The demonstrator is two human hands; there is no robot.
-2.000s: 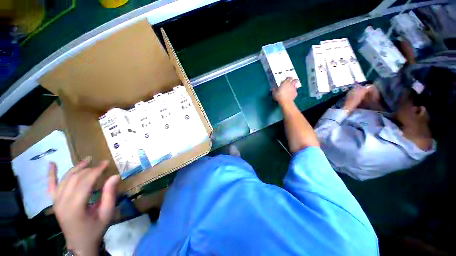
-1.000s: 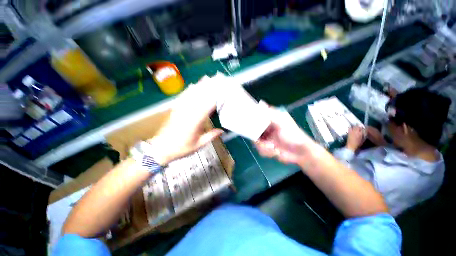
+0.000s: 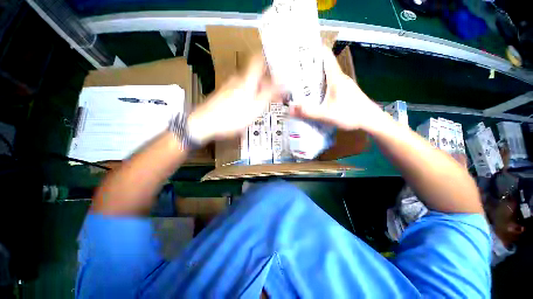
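Note:
My right hand holds one or more white product boxes upright above the open brown shipping carton. Its thumb is at the lower end and its fingers are along the right side. My left hand is blurred, at the lower left edge of the held boxes; whether it grips them is unclear. Inside the carton, white boxes stand side by side. A blurred white item with blue and red marks lies to their right. The hands hide the carton's middle.
On the left, a paper sheet with dark pens lies on a brown cardboard stack. A metal-edged shelf runs behind the carton. More white boxes stand on the bench at the right, near a partly visible person.
The view has turned left, down over the shipping carton. The held white boxes now point upward above it. My right hand, earlier on a box on the bench, now holds boxes over the carton.

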